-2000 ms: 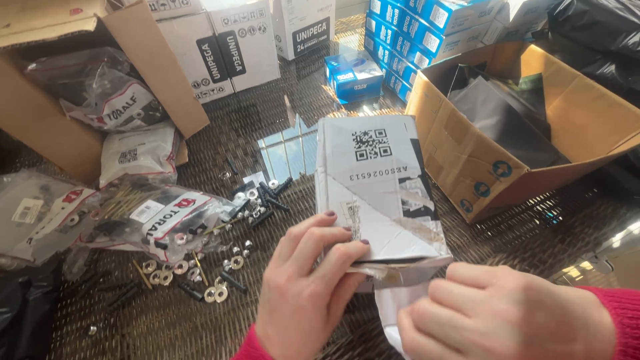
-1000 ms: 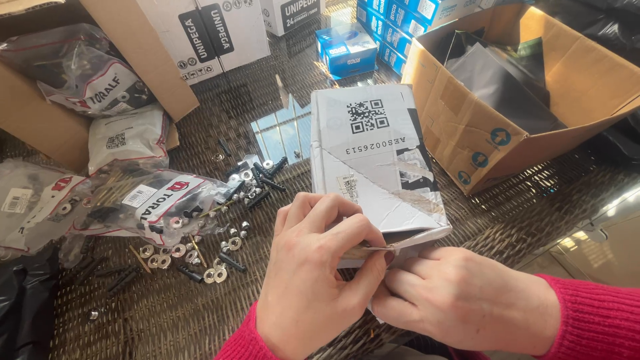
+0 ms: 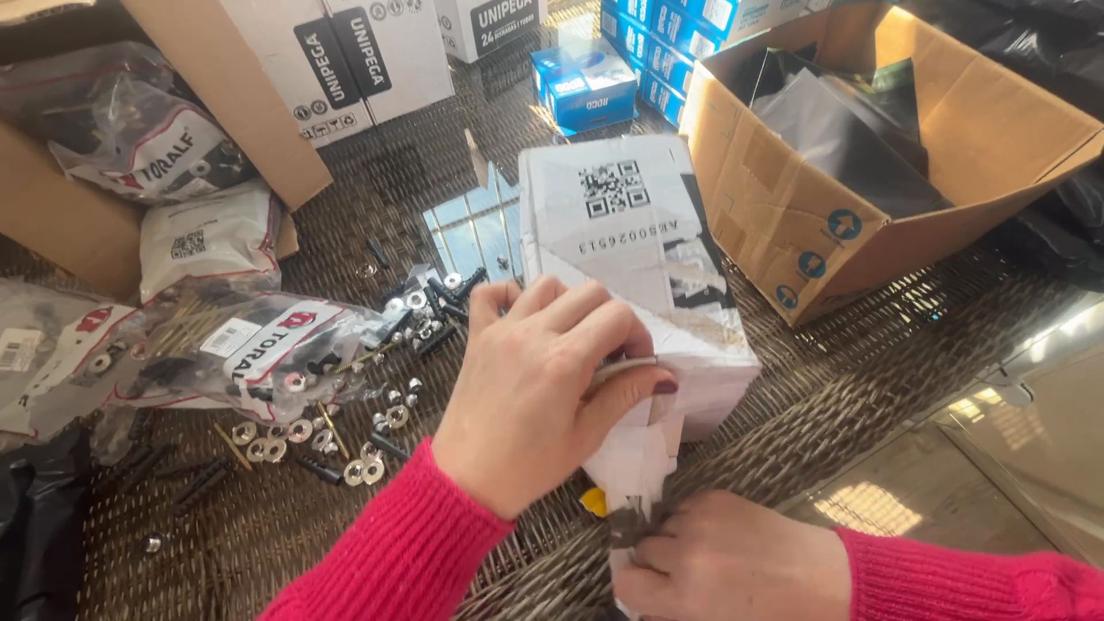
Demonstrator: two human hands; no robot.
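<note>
A white cardboard box [image 3: 604, 233] with a printed code and torn patches stands at the middle of the woven table. My left hand [image 3: 552, 379] grips the torn paper edge at the box's near end, thumb and fingers pinched together. From there a strip of torn white paper and tape [image 3: 634, 461] hangs down. My right hand [image 3: 733, 556] is closed on the lower end of that strip, below the box. A small yellow piece [image 3: 594, 502] shows beside the strip; what it is I cannot tell.
Loose washers [image 3: 300, 430], plugs and screws lie left of the box, beside plastic hardware bags [image 3: 285, 341]. An open carton [image 3: 285, 155] holds more bags. Behind are a small blue box [image 3: 586, 90] and white cartons [image 3: 371, 52]. An open brown carton [image 3: 768, 216] with dark sheets stands right.
My right hand has moved down, away from the box, and the torn strip now stretches between my hands. One second ago both hands were close together at the box's near edge.
</note>
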